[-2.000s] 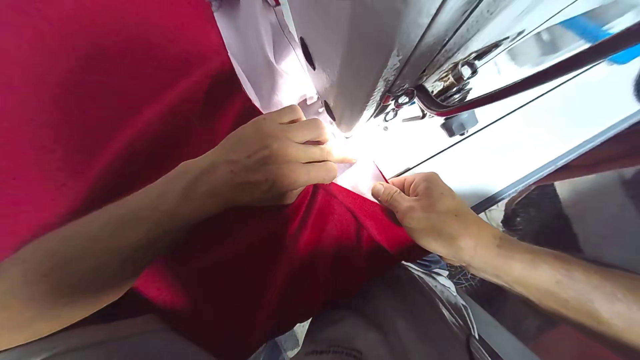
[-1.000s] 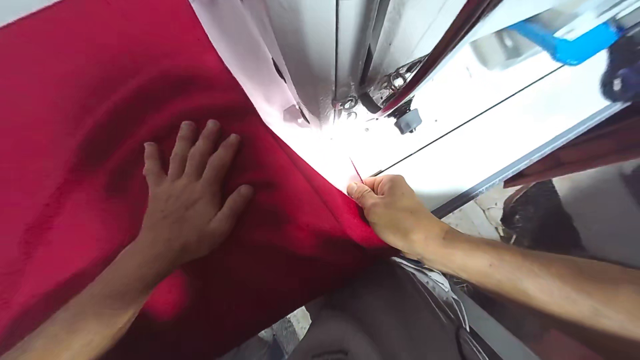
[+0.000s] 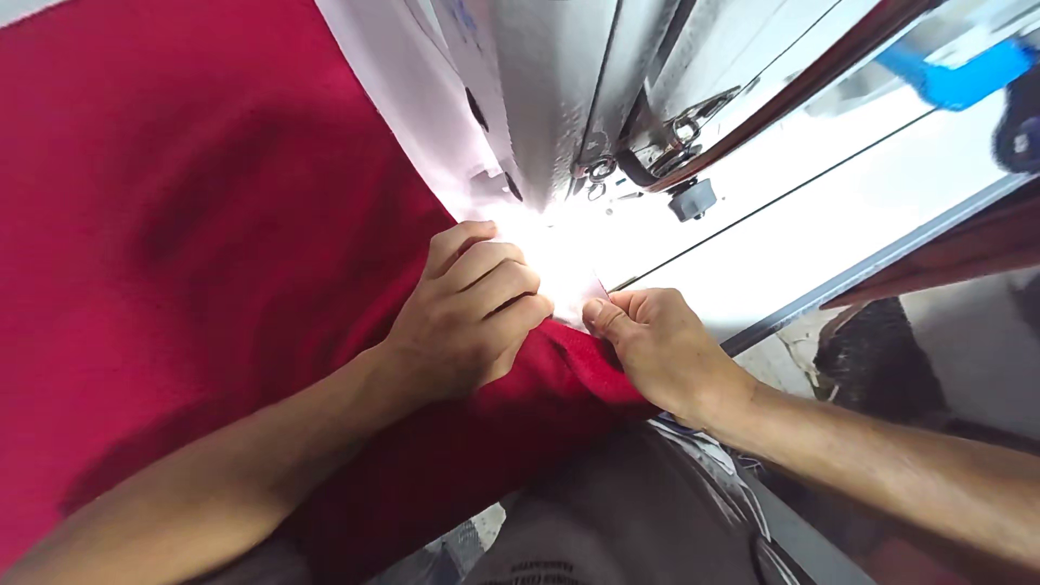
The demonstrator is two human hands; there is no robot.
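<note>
Red fabric (image 3: 203, 203) covers the left side and drapes over the near edge, with a pale strip of cloth (image 3: 406, 114) along its far border. My left hand (image 3: 479, 309), fingers curled, rests at the fabric's edge just below the sewing machine's head (image 3: 536, 89). Whether its fingertips pinch cloth is hidden. Close to its right, my right hand (image 3: 650, 333) pinches the pale edge of the cloth between thumb and forefinger. Glare from the machine's lamp washes out the needle area between the machine and my hands.
The machine's white bed (image 3: 796, 244) extends right, with a grey knob (image 3: 693, 200) and metal thread guides (image 3: 597, 171) near the head. A dark red belt-like band (image 3: 796, 89) crosses above it. A blue object (image 3: 963, 77) lies at the upper right. My lap is below.
My left hand, spread flat on the red fabric a second ago, has moved right to the cloth's edge by the machine, its fingers now curled. My right hand keeps its pinch on the edge.
</note>
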